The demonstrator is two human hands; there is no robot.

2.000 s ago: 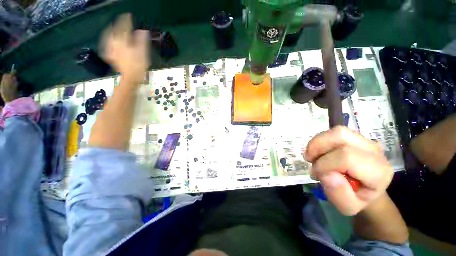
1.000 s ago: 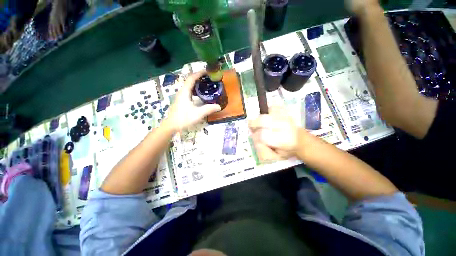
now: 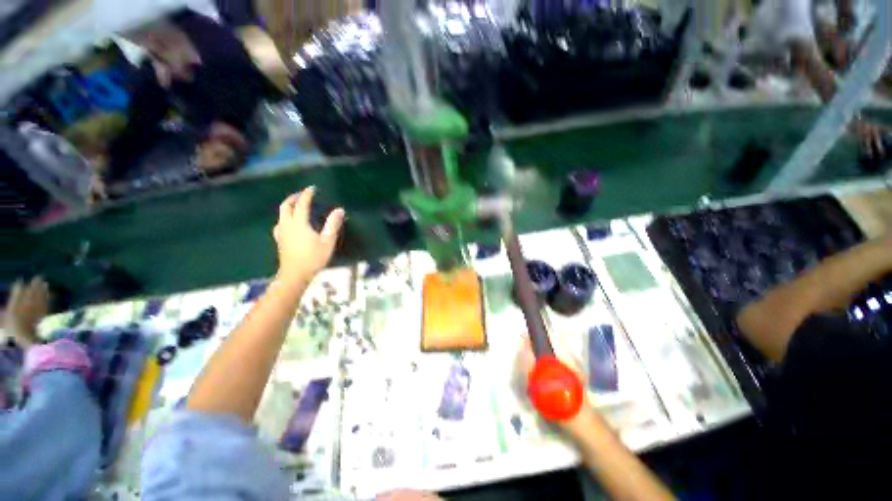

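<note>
My left hand (image 3: pixel 303 240) is over the green belt with fingers and thumb apart. A dark, blurred housing (image 3: pixel 335 238) is right beside it; contact is unclear. The press lever (image 3: pixel 526 284) slants toward me, its red knob (image 3: pixel 556 388) in full view. My right hand (image 3: pixel 532 360) is mostly hidden behind the knob and lever, so its grip cannot be seen. The green press (image 3: pixel 440 205) stands above the orange pad (image 3: pixel 454 311), which has no housing on it. Two black housings (image 3: pixel 574 288) stand right of the pad.
Small dark discs (image 3: pixel 328 311) and black rings (image 3: pixel 200 325) lie left. More housings (image 3: pixel 579 193) stand on the belt (image 3: pixel 528 161). A black pocketed tray (image 3: pixel 724 264) is at right with another person's arm (image 3: pixel 812 298). A neighbour's sleeve (image 3: pixel 54 391) is at left.
My left hand has left the pad, where it held a housing, and moved over the belt. The red knob has come into view. The view has tilted up.
</note>
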